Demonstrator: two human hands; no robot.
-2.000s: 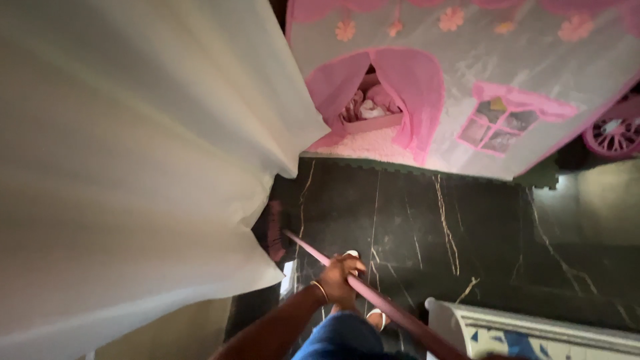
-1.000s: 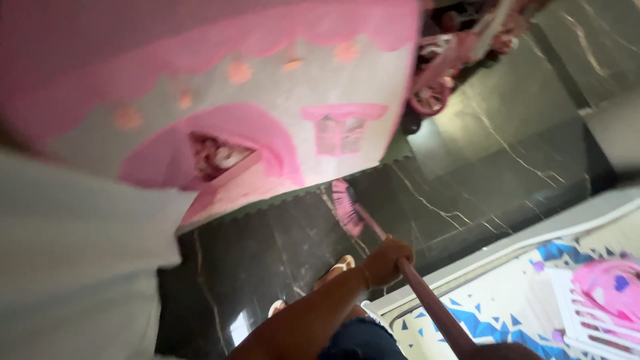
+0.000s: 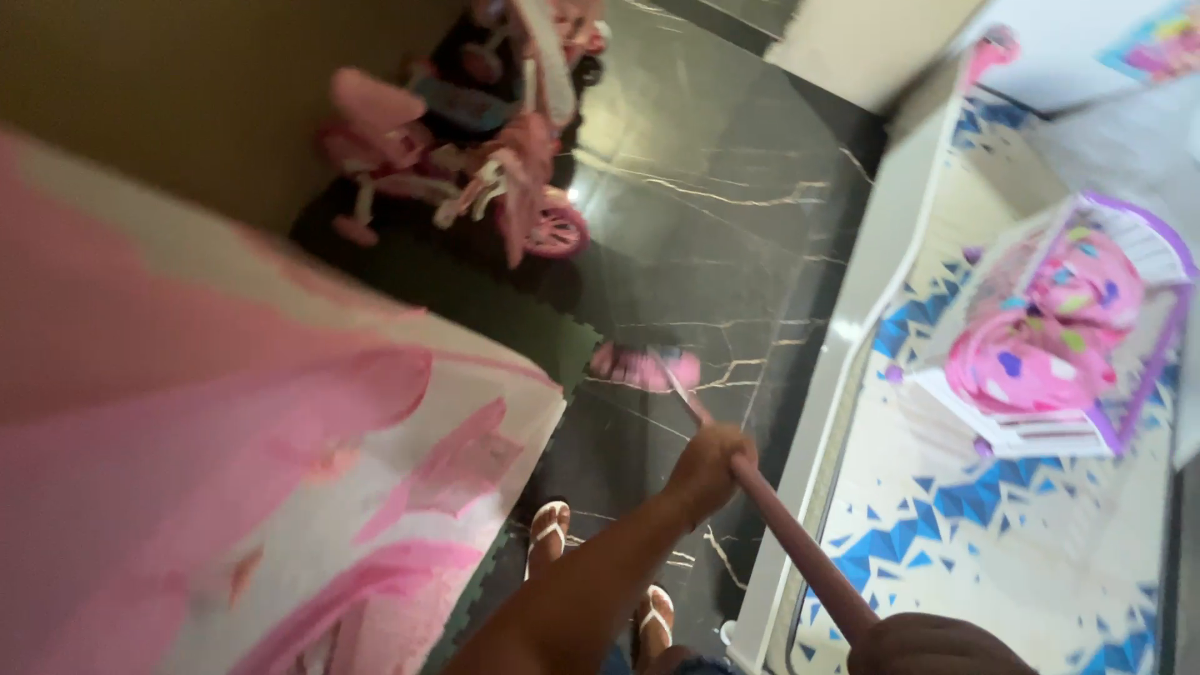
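Note:
A broom with pink bristles (image 3: pixel 647 367) rests on the dark veined floor, beside the edge of a green foam mat. Its pink handle (image 3: pixel 806 544) runs down to the lower right. Around the middle of the handle my left hand (image 3: pixel 711 473) is closed. My right hand (image 3: pixel 937 647) wraps the handle's near end at the bottom edge, partly cut off by the frame. The broom head is somewhat blurred.
A pink and white play tent (image 3: pixel 375 469) stands at left on the foam mat (image 3: pixel 525 328). Pink ride-on toys with wheels (image 3: pixel 553 230) are beyond it. At right, a white-framed bed (image 3: pixel 844 356) holds a toy doll cradle (image 3: pixel 1050 441) with pink bedding. My sandalled feet (image 3: pixel 548 534) are below.
The view has swung far to the right, from the white curtain to the bed. The broom head has moved away from beside the curtain, past the tent's front, to near its corner. Both hands stay on the handle.

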